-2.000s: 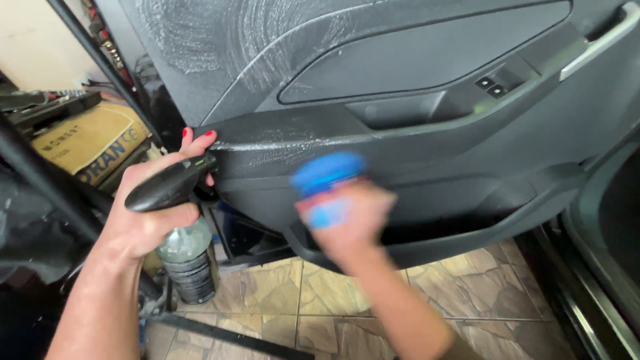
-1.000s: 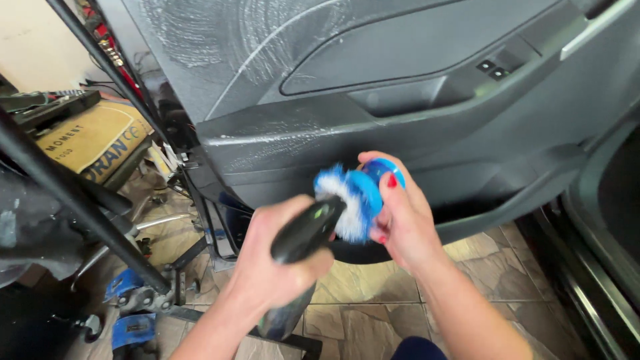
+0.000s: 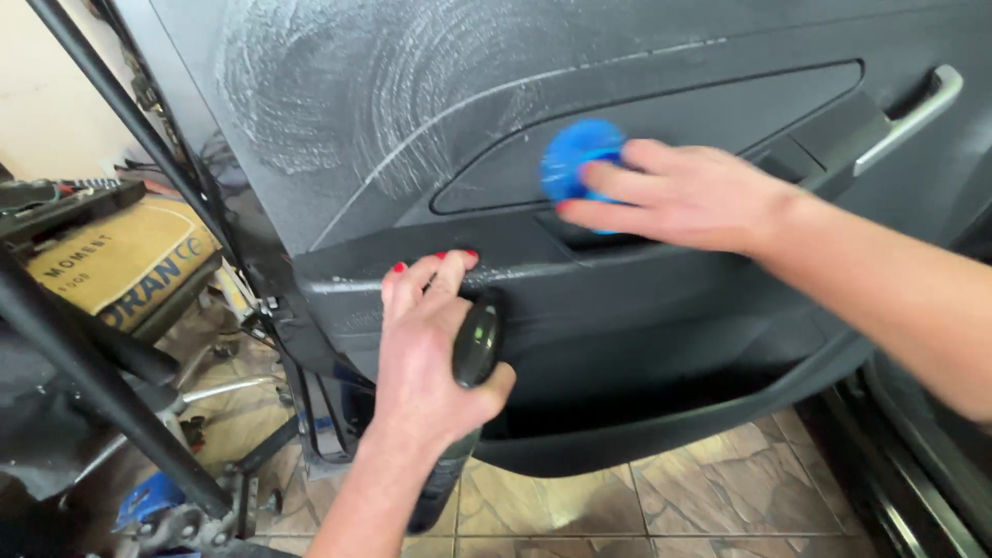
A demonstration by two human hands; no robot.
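Observation:
A dark grey car door panel [image 3: 697,310] fills the middle, with whitish foam swirls over its upper left. My right hand [image 3: 666,194] grips a round blue scrub brush [image 3: 581,159] against the panel's inset, just above the armrest recess; its bristles are blurred. My left hand [image 3: 434,341] holds a spray bottle [image 3: 446,480] by its neck, under the black trigger head [image 3: 478,341]. The fingertips of that hand rest on the armrest's foamy left end. A silver door handle [image 3: 907,120] is at the upper right.
Left of the door are a black metal frame [image 3: 101,387] and a yellow printed box [image 3: 124,256] on a shelf. A blue item [image 3: 147,496] lies low at the left. Stone-patterned floor tiles [image 3: 558,504] lie below, and the car's door sill [image 3: 860,465] is at the right.
The brush, held at the spray bottle's head one second ago, is now up on the door panel. My left hand has moved from below the armrest onto its left end.

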